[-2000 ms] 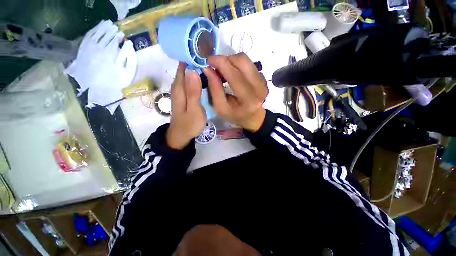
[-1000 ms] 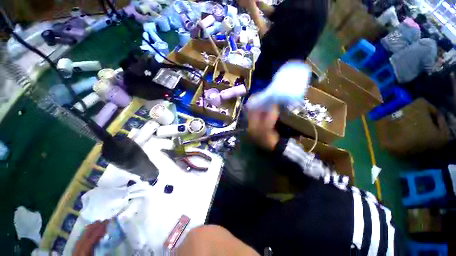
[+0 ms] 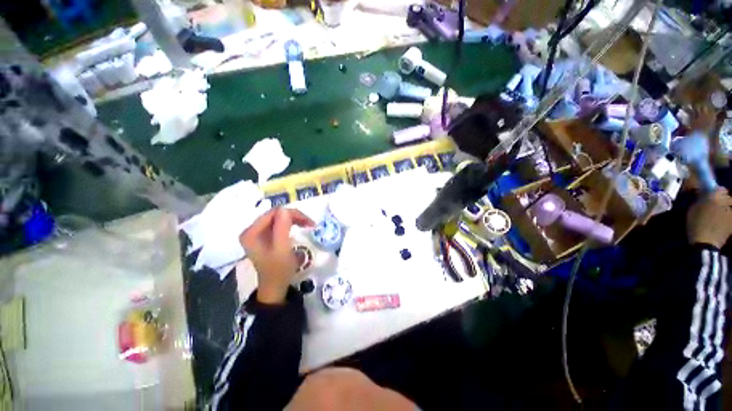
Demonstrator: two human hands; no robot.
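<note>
My left hand (image 3: 273, 247) is over the left part of the white sheet, thumb and fingers close together. Its fingertips are beside a small light-blue round part (image 3: 327, 233); whether they grip it is unclear. My right hand (image 3: 710, 218) is at the far right edge, around the handle end of a light-blue fan (image 3: 697, 159). A white spoked grille (image 3: 336, 292), a pink-red strip (image 3: 377, 303) and small dark panels (image 3: 404, 254) lie on the sheet. A brownish ring (image 3: 302, 258) is partly beside my left hand.
Pliers (image 3: 459, 260) lie at the sheet's right edge, below a black arm (image 3: 453, 193). Divided cardboard bins (image 3: 554, 241) hold a lilac fan (image 3: 571, 221). Another person's hand (image 3: 702, 108) is at the far right. A green surface (image 3: 321, 120) lies behind, with crumpled white gloves (image 3: 229, 221) left.
The view has swung back left to the sheet. My right hand has gone from the blue fan head at centre to the far right with a light-blue fan. My left hand is now over the sheet.
</note>
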